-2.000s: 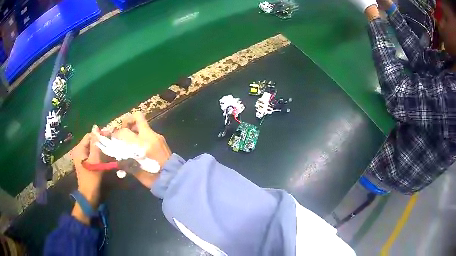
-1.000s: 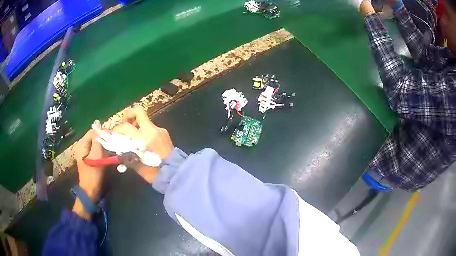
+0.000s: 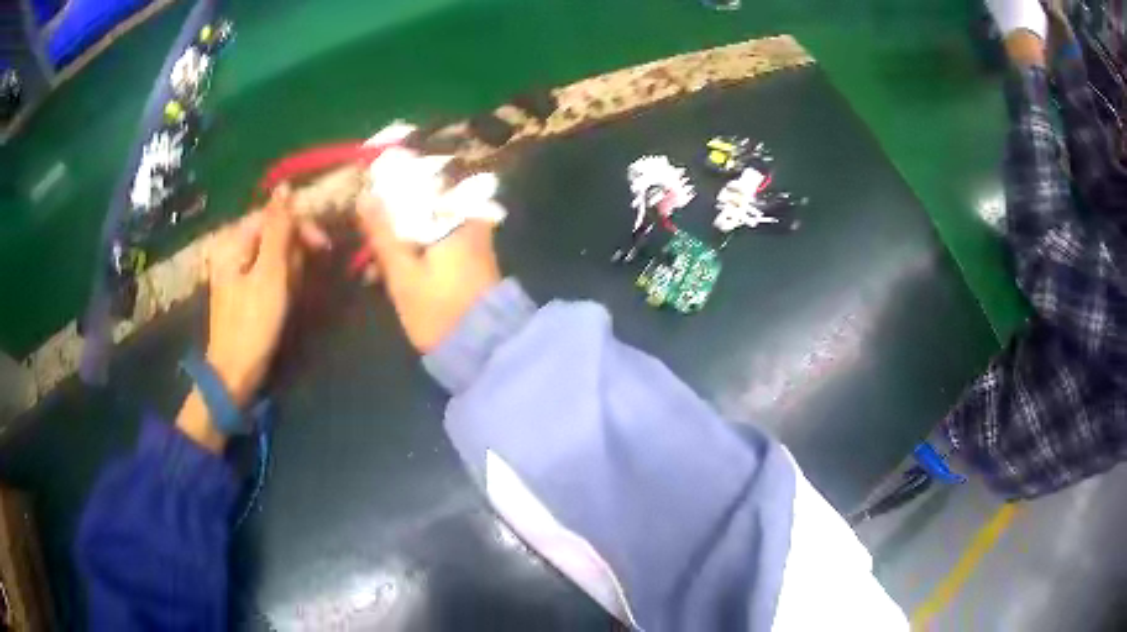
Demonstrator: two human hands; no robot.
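My right hand (image 3: pixel 433 266) is blurred, with bright white material (image 3: pixel 426 198) over its fingers. A red-handled tool (image 3: pixel 324 158) sticks out from it to the left, over the worn metal edge; the tool's tip is not clear. My left hand (image 3: pixel 253 278) is left of and below the tool, with a blue wrist strap (image 3: pixel 213 395). Its fingers point up and look apart from the tool, and nothing shows in them. On the dark mat, a green circuit board (image 3: pixel 690 274) is wired to a white part (image 3: pixel 659 188). Another assembly (image 3: pixel 744 200) lies beside it.
A worn metal edge (image 3: pixel 667 77) runs between the mat and the green conveyor (image 3: pixel 494 56). More assemblies (image 3: pixel 158 170) lie along a slanting grey-purple bar (image 3: pixel 120 210) at left. A person in a plaid sleeve (image 3: pixel 1044 235) is at right. A brown box edge (image 3: pixel 19 556) is at lower left.
My right hand has moved up and right, away from my left hand, with the red-handled tool and white material. My left hand's fingers have straightened. The view has shifted, so bench items sit farther right.
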